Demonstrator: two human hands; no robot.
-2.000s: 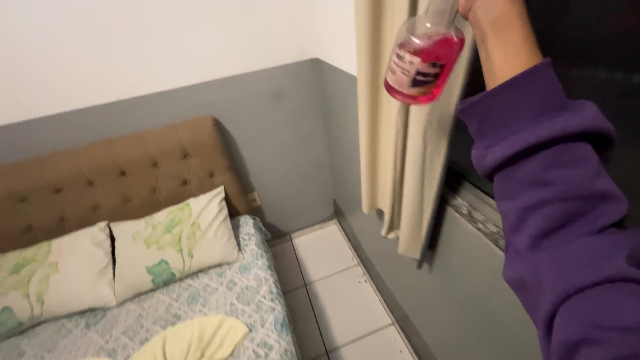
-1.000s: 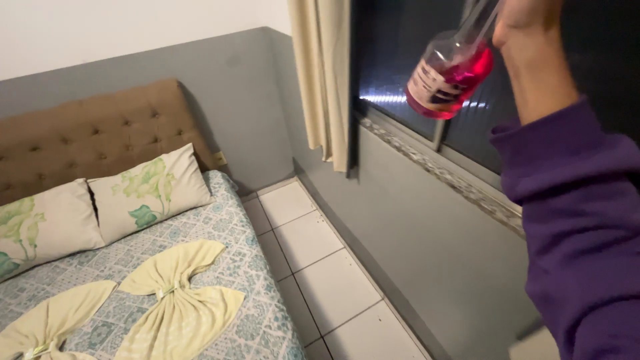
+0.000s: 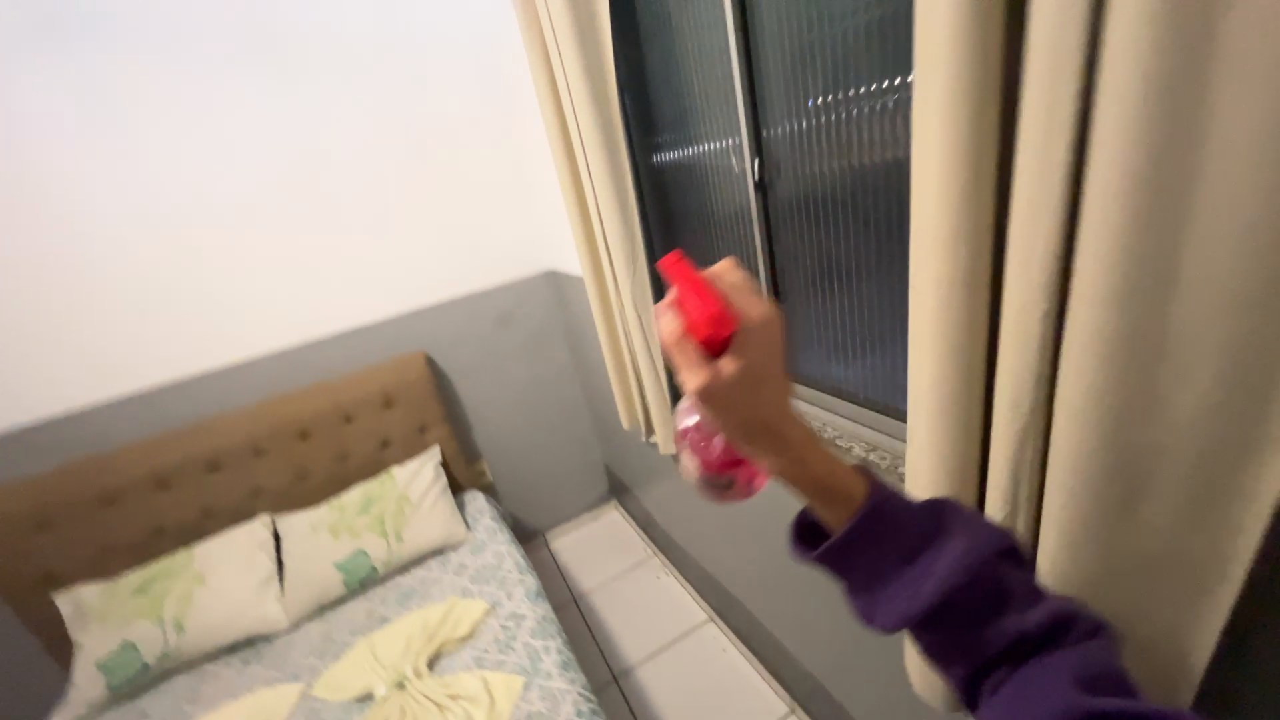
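My right hand (image 3: 745, 370), in a purple sleeve, grips a spray bottle (image 3: 722, 465) by its neck, just below the red spray head (image 3: 697, 303). Pink liquid shows in the clear bottle, and the red nozzle points up and to the left. Behind the hand is a sliding window (image 3: 830, 200) of ribbed glass, between a beige curtain (image 3: 590, 210) on the left and a wider beige curtain (image 3: 1130, 300) on the right. My left hand is out of view.
A bed with a brown tufted headboard (image 3: 290, 445), two floral pillows (image 3: 370, 530) and folded yellow towels (image 3: 420, 665) stands at lower left. White floor tiles (image 3: 640, 600) run between the bed and the grey wall under the window.
My right hand, at the top edge before, is now lower and fully in view with the bottle still in it. The red spray head now shows. The view has turned toward the window.
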